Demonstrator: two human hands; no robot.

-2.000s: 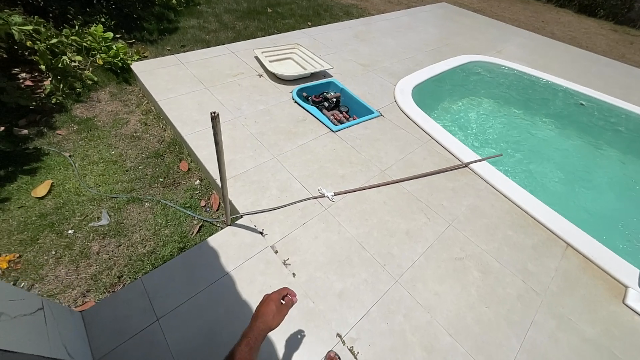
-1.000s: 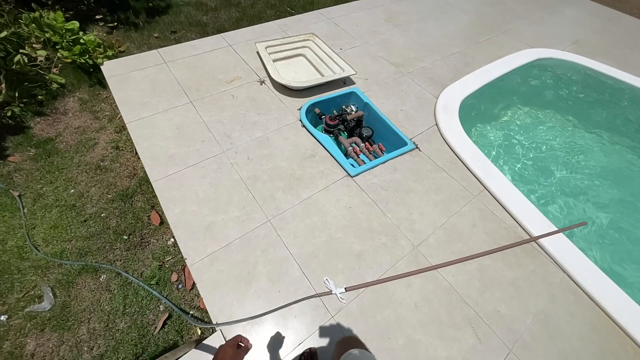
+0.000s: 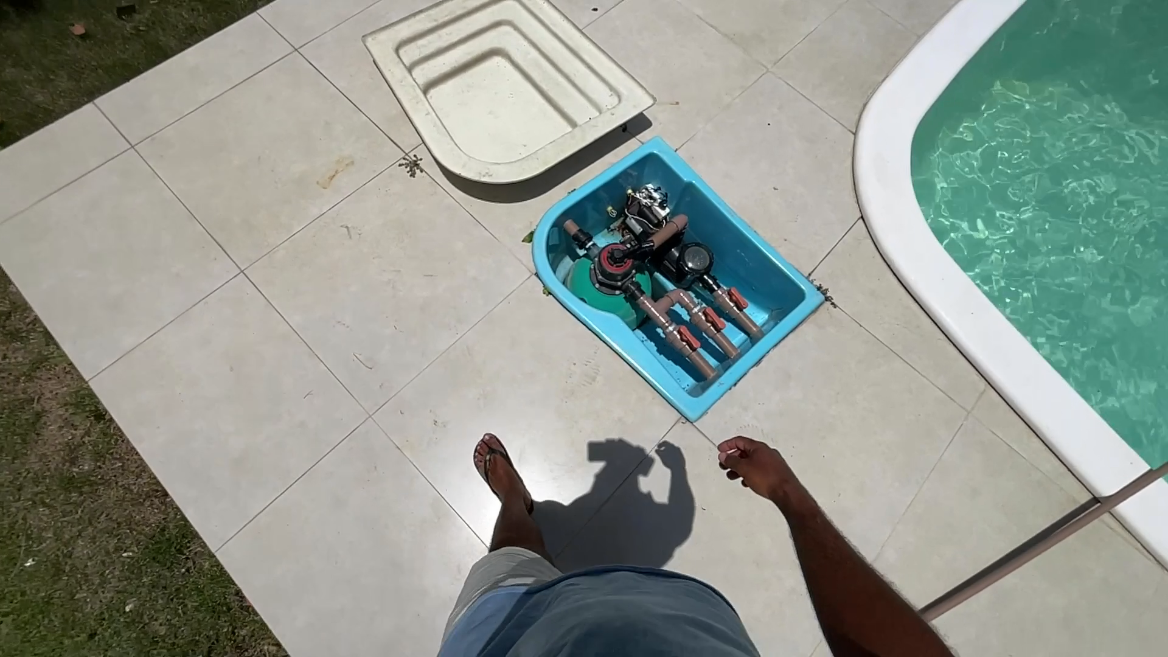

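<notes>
My right hand point(image 3: 756, 464) hovers over the pale tiles with its fingers curled; whether something small is pinched in it cannot be told. My left hand is out of view. Just beyond the right hand, a blue plastic equipment box point(image 3: 602, 342) is sunk in the paving. Inside it are a green filter tank point(image 3: 598, 297) with a black and red multiport valve point(image 3: 616, 260), a black pump with a round-lidded strainer point(image 3: 695, 259), and brown PVC pipes with red-handled ball valves point(image 3: 714, 319). The cream molded lid point(image 3: 502, 100) lies beside the box.
The white rim point(image 3: 885, 182) of a pool with green water curves along the right. A brown pole point(image 3: 1022, 561) crosses that rim at lower right. Grass point(image 3: 82, 511) borders the tiles point(image 3: 319, 338) at left. My sandaled foot point(image 3: 497, 465) stands on the tiles.
The view has moved closer to the blue box and lid and now looks down on them. The pole's tied end and the hose, seen earlier, are out of view.
</notes>
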